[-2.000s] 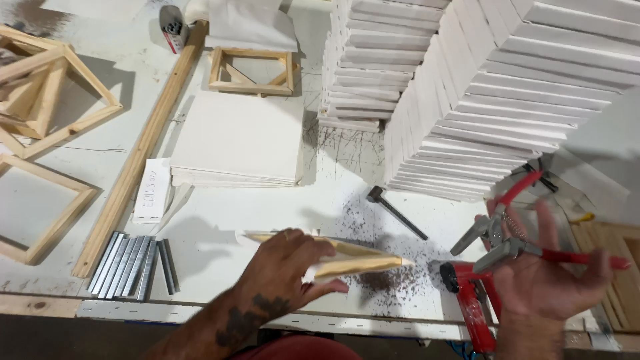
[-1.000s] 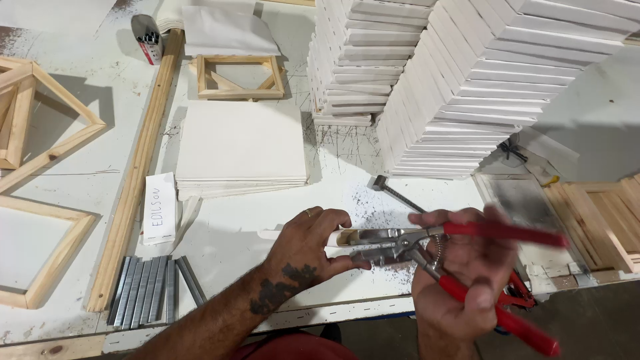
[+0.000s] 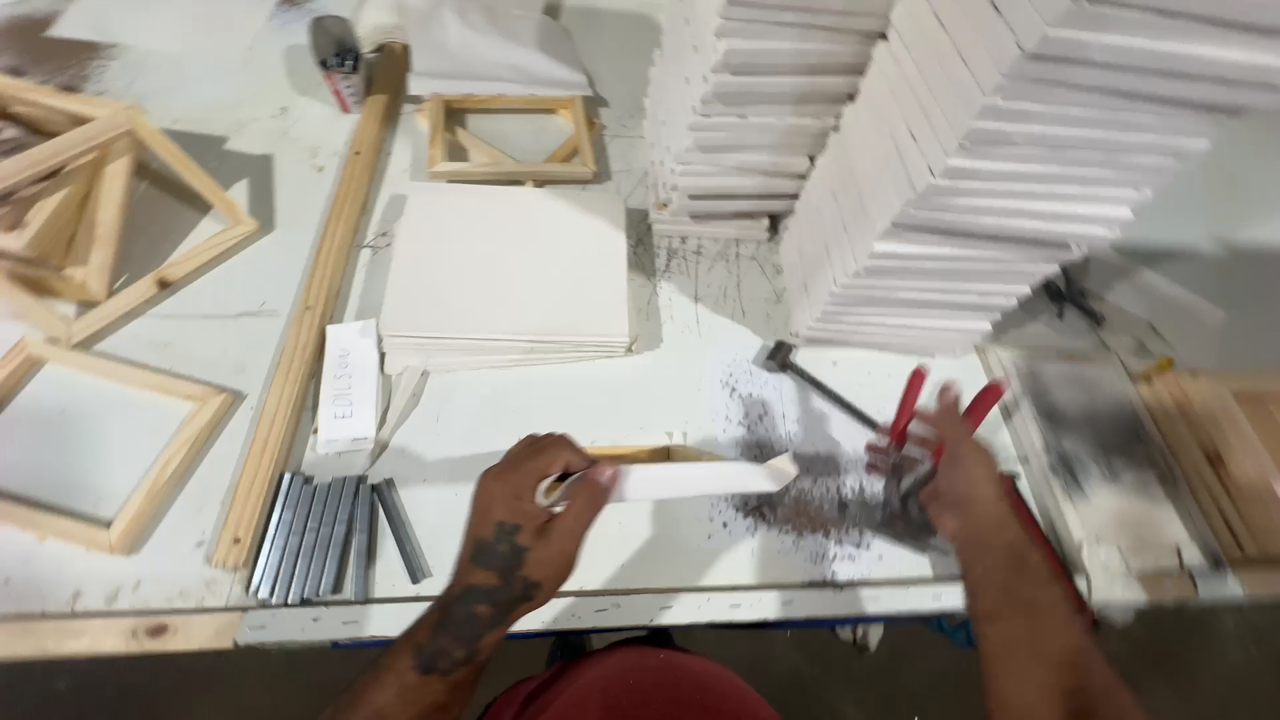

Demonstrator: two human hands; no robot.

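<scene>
My left hand [image 3: 535,510] grips the left end of a small wooden frame with white canvas [image 3: 700,480], tilted on its edge above the table. At the right, my right hand [image 3: 955,470] is blurred over red-handled canvas pliers [image 3: 905,465], whose jaws point toward the table's near edge; whether the fingers still close on them cannot be told. A hammer [image 3: 830,390] lies just behind the pliers. Dark specks lie scattered on the white table between the canvas frame and the pliers.
Cut canvas sheets [image 3: 505,270] lie stacked behind my left hand. Tall stacks of white canvases [image 3: 960,190] stand at the back right. Staple strips [image 3: 310,540], a long wooden bar [image 3: 320,290] and bare wooden frames [image 3: 180,440] lie at the left. A red tool [image 3: 1040,530] is partly hidden by my right forearm.
One second ago the pliers' jaws were at the canvas frame, with my right hand on the handles. The pliers and my right hand are now away to the right, and the handles point away from me.
</scene>
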